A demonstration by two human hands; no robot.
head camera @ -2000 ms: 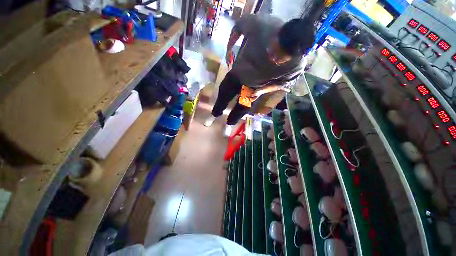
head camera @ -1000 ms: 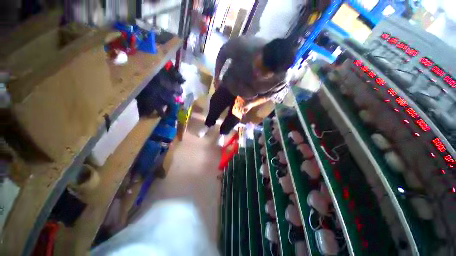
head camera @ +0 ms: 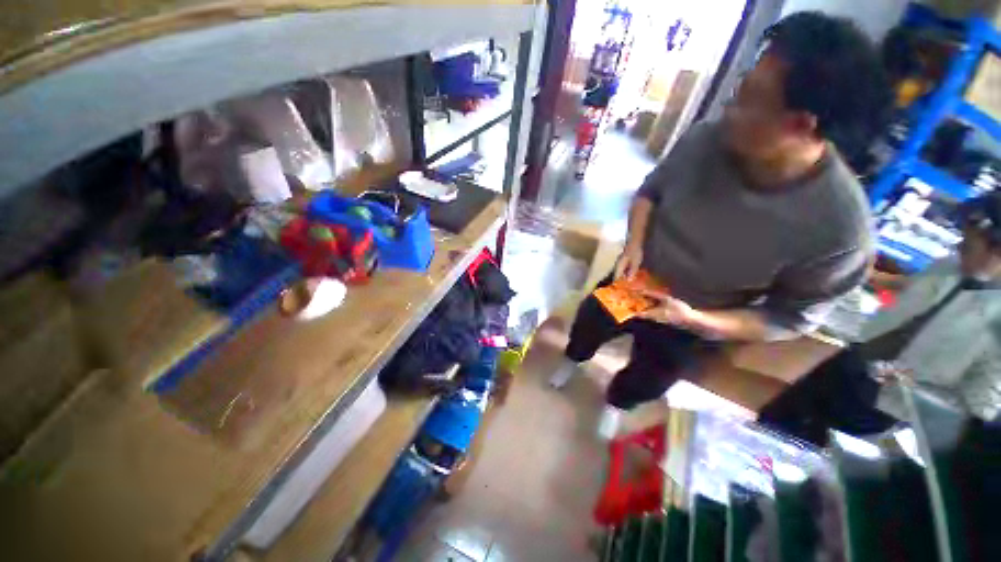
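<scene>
Neither of my hands is in the picture. Nearest in front of me on the left is a wooden shelf [head camera: 296,368] with a metal edge. On it are a red parts bin [head camera: 329,248], a blue parts bin [head camera: 401,233] and a small round white and brown thing [head camera: 314,296]. At the lower right are the tops of the green rack shelves [head camera: 807,505], with a shiny clear plastic sheet [head camera: 741,456] at their far end.
A person [head camera: 757,220] stands in the aisle facing left, holding an orange object [head camera: 630,296]. Another person [head camera: 933,329] is at the right edge. A red plastic stool or crate [head camera: 633,474] is on the floor. Blue shelving [head camera: 933,126] stands behind.
The view has swung left and moved closer to the standing person. The meter panels and pale units have left the picture. The white sleeve at the bottom is gone. The second person has come into view.
</scene>
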